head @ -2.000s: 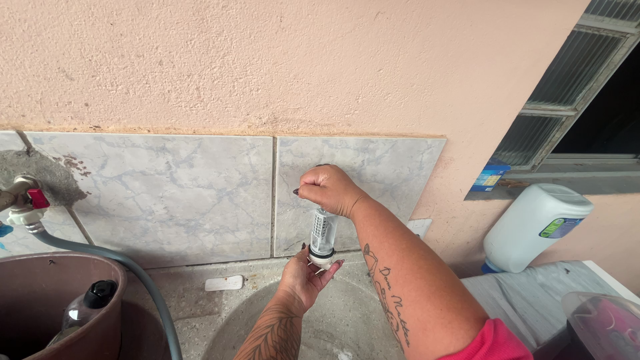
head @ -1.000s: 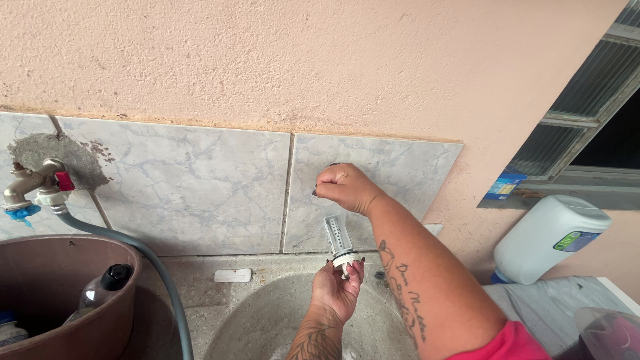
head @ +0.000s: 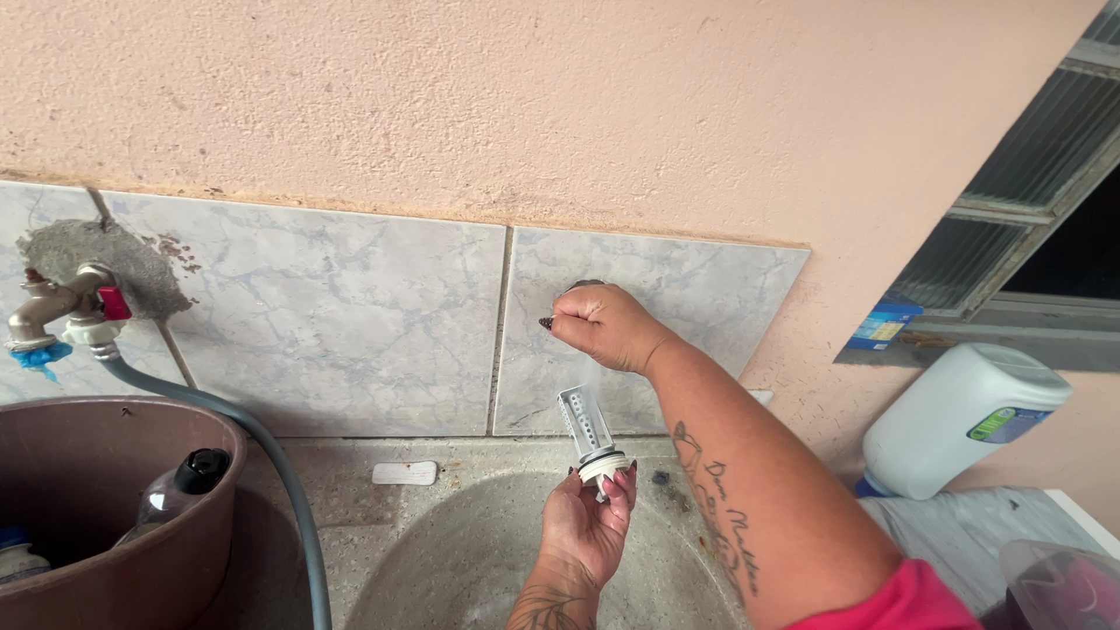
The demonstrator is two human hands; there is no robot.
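My left hand (head: 588, 525) holds a white plastic filter insert (head: 588, 424) by its round cap, over the basin. The insert has a perforated, slotted body that points up and leans slightly left, with a dark ring around its base. My right hand (head: 604, 324) is closed in a fist just above it, against the wall tile, at a fitting that it mostly covers; only a dark edge shows behind the knuckles. A faint, clear stream seems to run from below my right hand towards the insert. The grey basin (head: 455, 560) lies beneath both hands.
At the left are a brass tap (head: 52, 306) with a grey hose (head: 289, 490) and a brown tub (head: 214, 525) holding bottles. A small white piece (head: 404, 473) lies on the basin ledge. A large white plastic bottle (head: 945, 420) leans at the right, below the window sill.
Two seconds ago the insert stood nearly upright just beneath my right hand; my left hand now holds it lower, tilted. My right hand stays at the wall. The view has shifted left.
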